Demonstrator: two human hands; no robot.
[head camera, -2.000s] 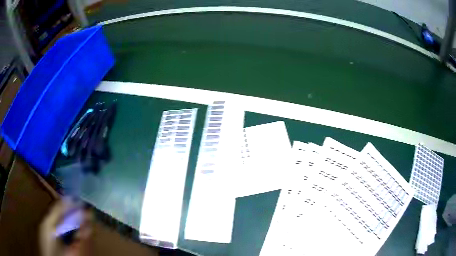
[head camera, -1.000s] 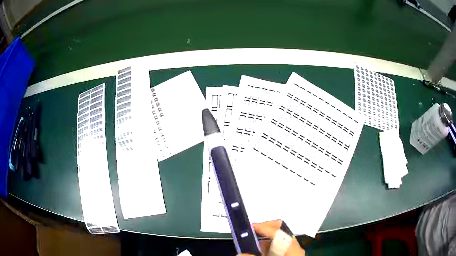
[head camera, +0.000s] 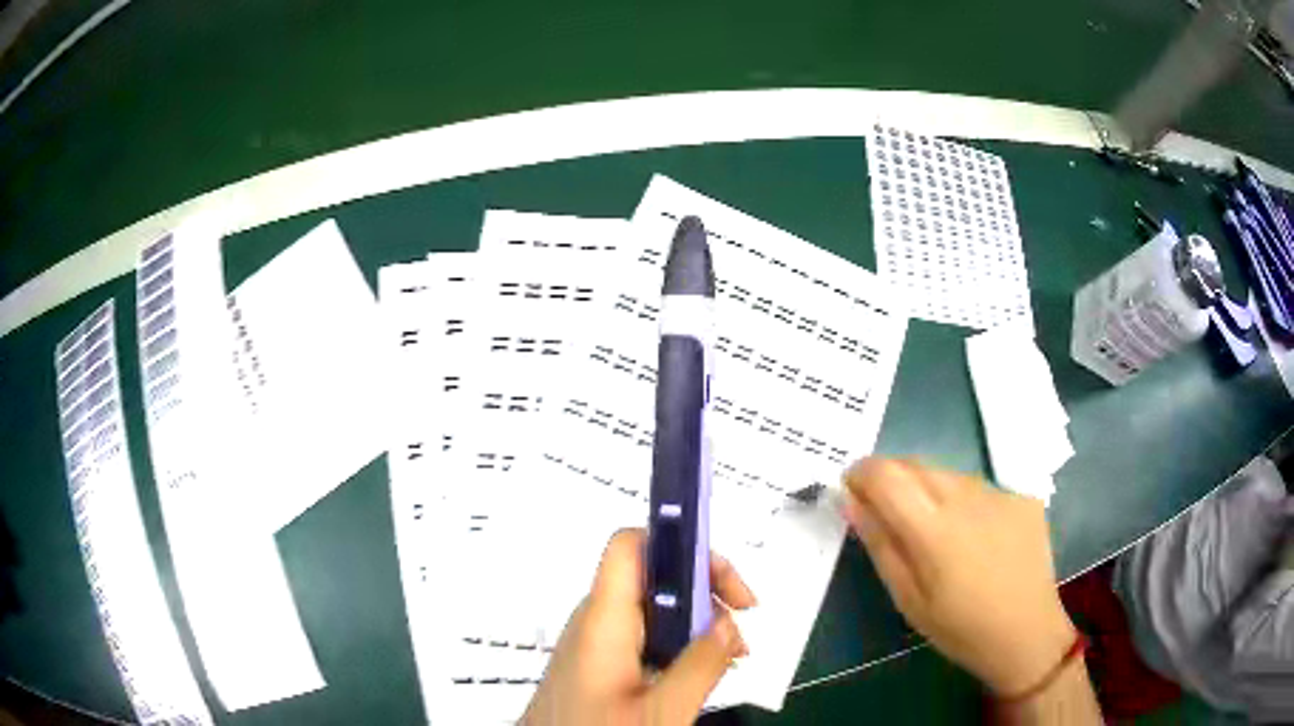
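My left hand (head camera: 642, 641) is at the bottom centre, closed around the lower end of a purple-and-black pen-shaped device (head camera: 678, 440). The pen stands upright in view, black cone nose up, with a pale band below the nose and two small pale buttons. My right hand (head camera: 958, 560) is to the right of the pen, fingers pinched on a small tool with a dark tip (head camera: 808, 494) and whitish grip, mostly hidden. The tip points left, apart from the pen. Overlapping black-framed sticker sheets (head camera: 795, 319) lie under both hands.
Silver label strip (head camera: 128, 567), grey label strip (head camera: 234, 596) and small-print sheet (head camera: 305, 312) lie left. Dot sticker sheet (head camera: 951, 234), white folded papers (head camera: 1015, 411) and a whitish bottle (head camera: 1135, 312) are right. Purple pens (head camera: 1260, 234) lie far right, near a person's grey sleeve (head camera: 1206, 582).
The view has shifted right. The pen is now more upright, with my left hand clearly around its lower end. My right hand now shows at the right with the small dark-tipped tool.
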